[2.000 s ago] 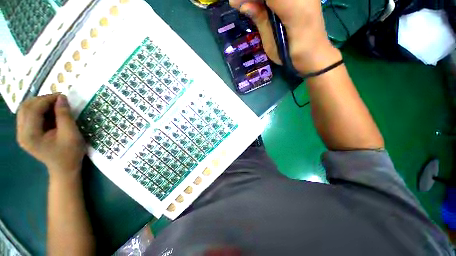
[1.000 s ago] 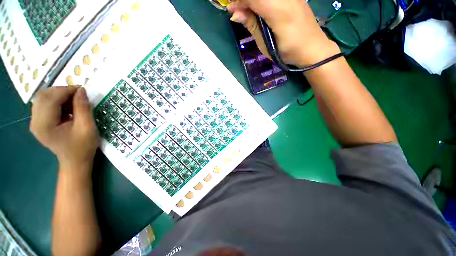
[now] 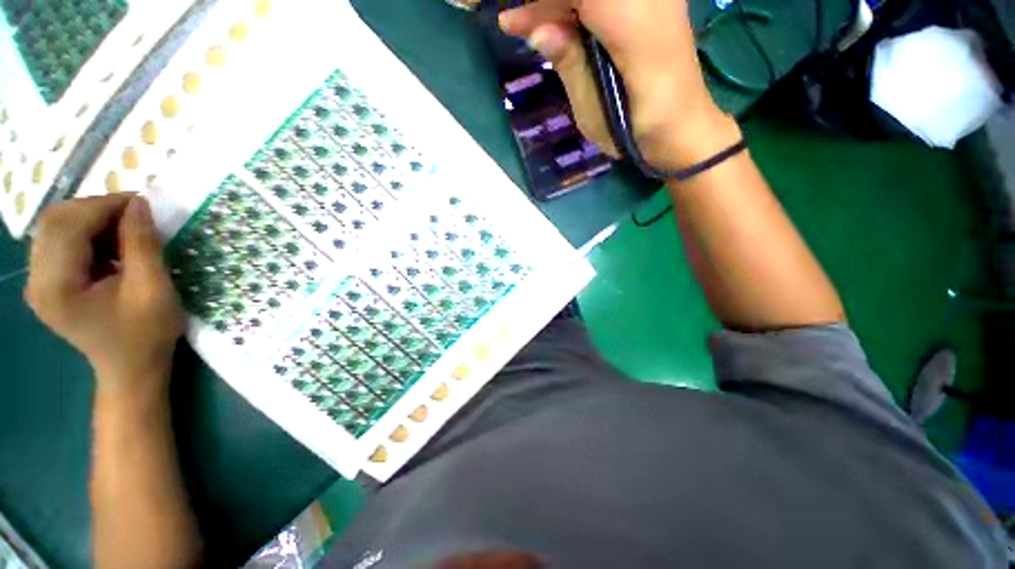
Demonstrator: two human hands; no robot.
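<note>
Green circuit board panels point(image 3: 367, 300) lie on a white tray point(image 3: 540, 261) with tan half-round holes along its edges. My left hand point(image 3: 111, 283) is at the tray's left edge, fingers curled, thumb and forefinger together; whether they pinch anything does not show clearly. My right hand point(image 3: 634, 78) is at the top, above the phone and away from the panels. It is closed around a mostly hidden black-handled tool that looks like the soldering iron, with a thick black cord point(image 3: 610, 100) running back to the wrist. The iron's tip cannot be made out.
A phone with a lit screen point(image 3: 551, 133) lies beyond the tray, partly under my right hand. A second white tray point(image 3: 95, 83) with green panels is at upper left. A white crumpled item point(image 3: 935, 87) sits on black material at upper right. Clear plastic point(image 3: 292, 542) is near my lap.
The whole view has shifted slightly back and forth. My right hand has moved a little over the phone, covering its top part. My left hand stays at the tray's left edge.
</note>
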